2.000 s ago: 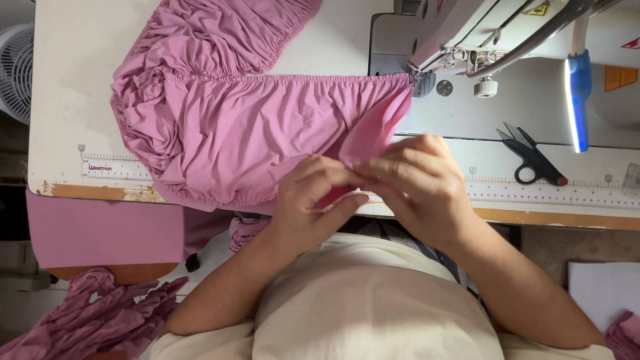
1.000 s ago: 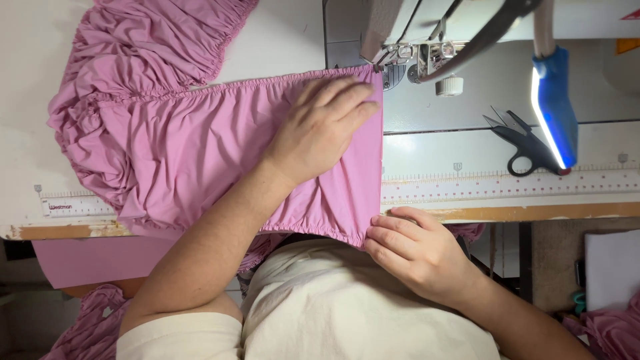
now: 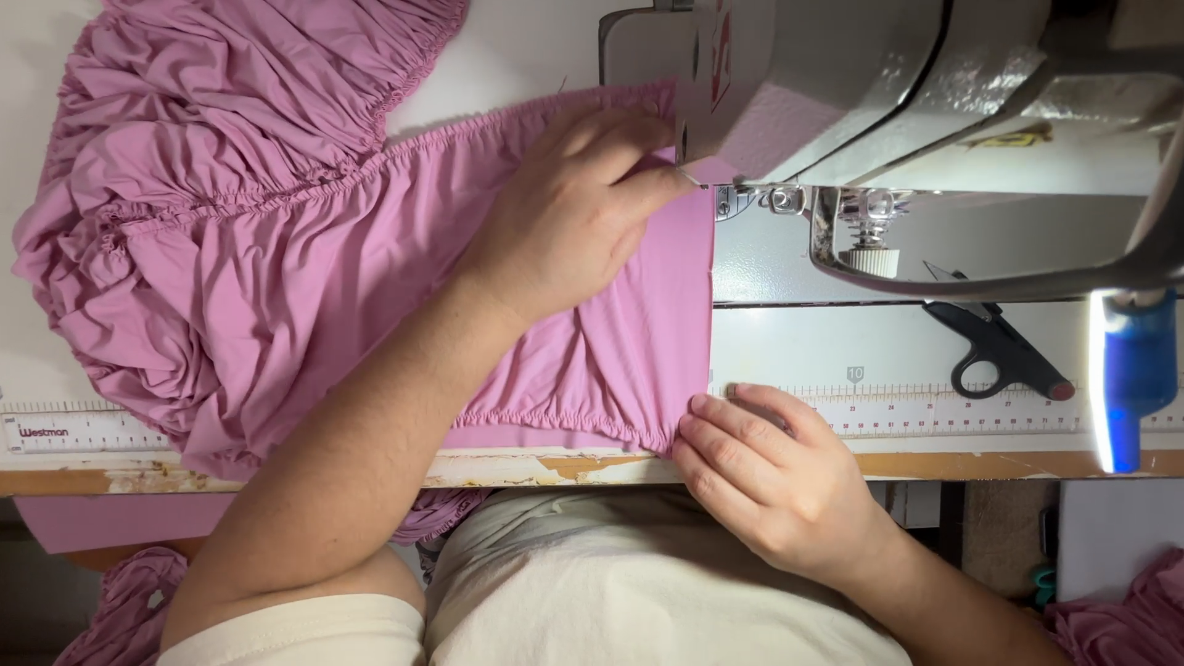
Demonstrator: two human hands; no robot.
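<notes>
Pink fabric with gathered, elastic-like edges (image 3: 351, 305) lies across the sewing table, its straight right edge beside the sewing machine (image 3: 832, 102). My left hand (image 3: 573, 203) rests on the upper part of the fabric, fingers spread toward the machine head, which hides the needle area and some fingertips. Near the table's front edge, my right hand (image 3: 768, 472) has its fingertips on the fabric's lower right corner; whether it pinches the cloth is hard to see. A clear presser part with a white ribbed knob (image 3: 869, 262) shows behind the machine's guard.
Black-handled thread snips (image 3: 999, 351) lie right of the fabric, by a ruler strip (image 3: 888, 410) along the table's front. A lit blue lamp (image 3: 1136, 370) hangs at the right. More pink cloth (image 3: 125, 606) lies below the table at the left.
Both hands were together at the fabric's right end; they have parted, left onto the cloth, right to its lower corner. The fabric's end now lies flat. The view has moved closer to the machine.
</notes>
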